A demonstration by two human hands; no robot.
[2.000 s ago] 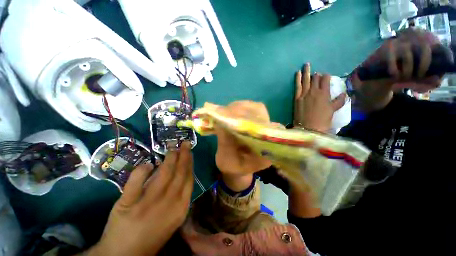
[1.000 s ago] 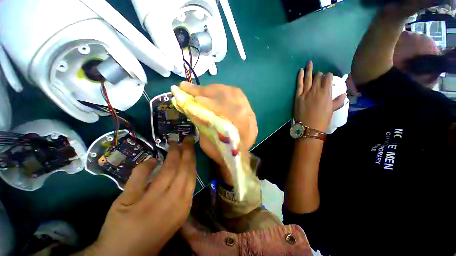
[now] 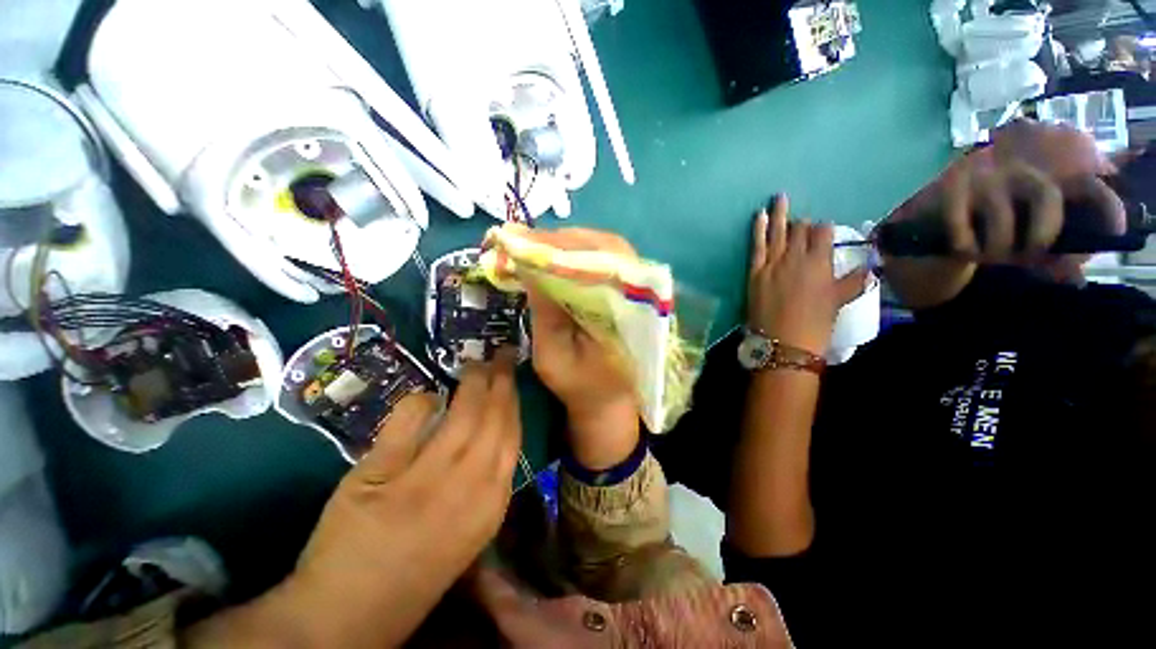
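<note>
My right hand [image 3: 583,355] holds a yellow glue tube [image 3: 609,298] with red and blue marks; its nozzle end is over the upper part of a circuit board [image 3: 475,311] in a white head cover. Whether the tip touches is hidden. My left hand [image 3: 412,488] lies palm down, its fingertips at the lower edge of that cover, thumb by a second open cover with a board [image 3: 361,387]. Red and dark wires link both boards to open white camera housings [image 3: 342,190] [image 3: 533,127] above. I cannot tell if the left fingers grip the cover.
A third open cover with a board [image 3: 171,380] and another white housing [image 3: 57,203] lie at the left. A black box [image 3: 754,51] stands on the green bench [image 3: 691,140] at the top. On the right, a neighbouring worker holds a dark screwdriver [image 3: 925,237] at a white part [image 3: 856,298].
The view has shifted, so housings and boards sit further right. The tube, upright a second ago, now slants right from the board's upper edge. The neighbour's screwdriver is back at the white part.
</note>
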